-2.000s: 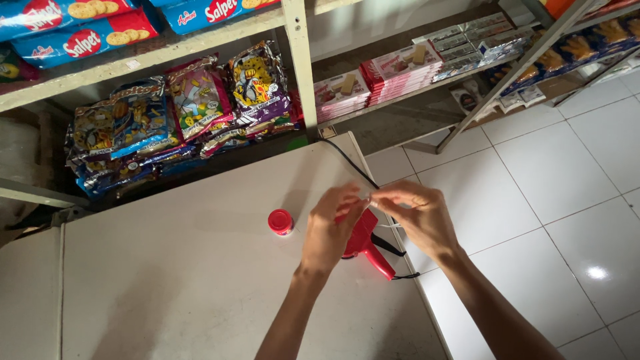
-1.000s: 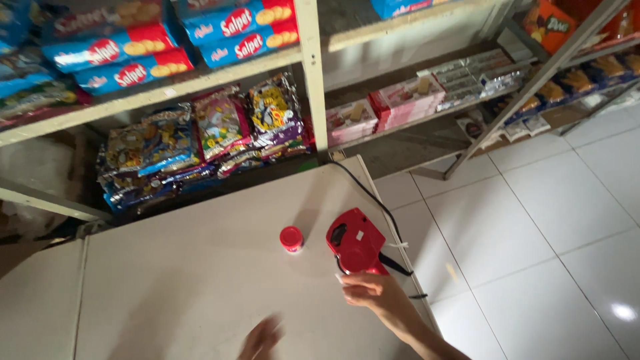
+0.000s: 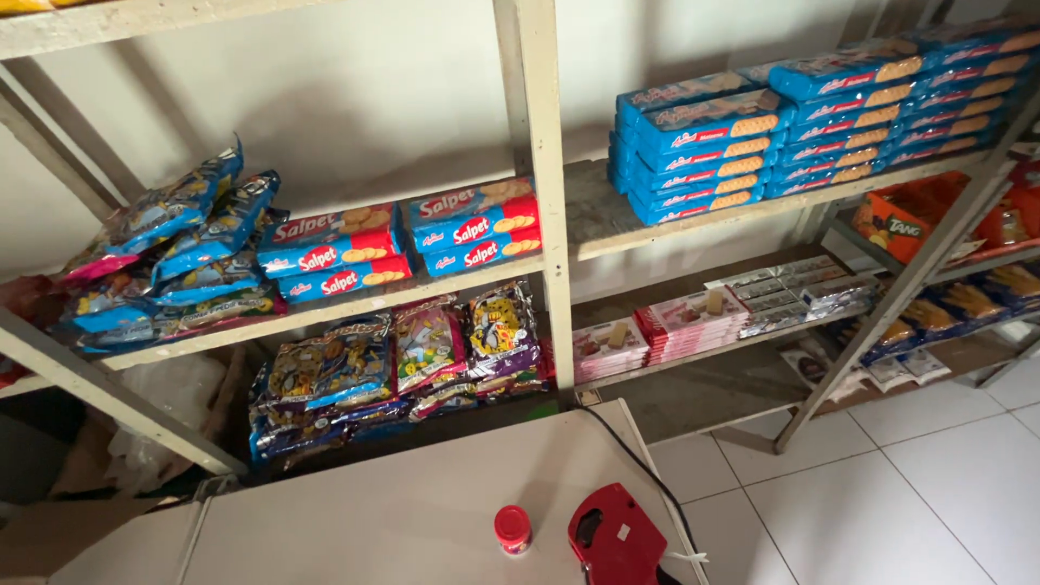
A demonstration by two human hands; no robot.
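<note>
Neither my left hand nor my right hand shows in the head view now. A red handheld device, which looks like a price labeler, point(image 3: 619, 538) lies on the white tabletop point(image 3: 390, 508) near its right edge, its lower part cut off by the frame. A small white sticker is on its side. To its left stands a small tub with a red lid point(image 3: 513, 530), a short gap between them. A black cable point(image 3: 642, 463) runs along the table's right edge from the shelf post.
Metal shelving point(image 3: 552, 203) stands behind the table. It holds Salpet biscuit packs point(image 3: 337, 252), shiny snack bags point(image 3: 329, 361), stacked blue biscuit packs point(image 3: 711, 154), pink wafer boxes point(image 3: 695, 321) and silver packs point(image 3: 800, 292). White floor tiles point(image 3: 812, 520) lie to the right.
Both hands have left the view. They were together over the red device, then apart, the right beside it and the left lower down. The view has tilted up toward the shelves.
</note>
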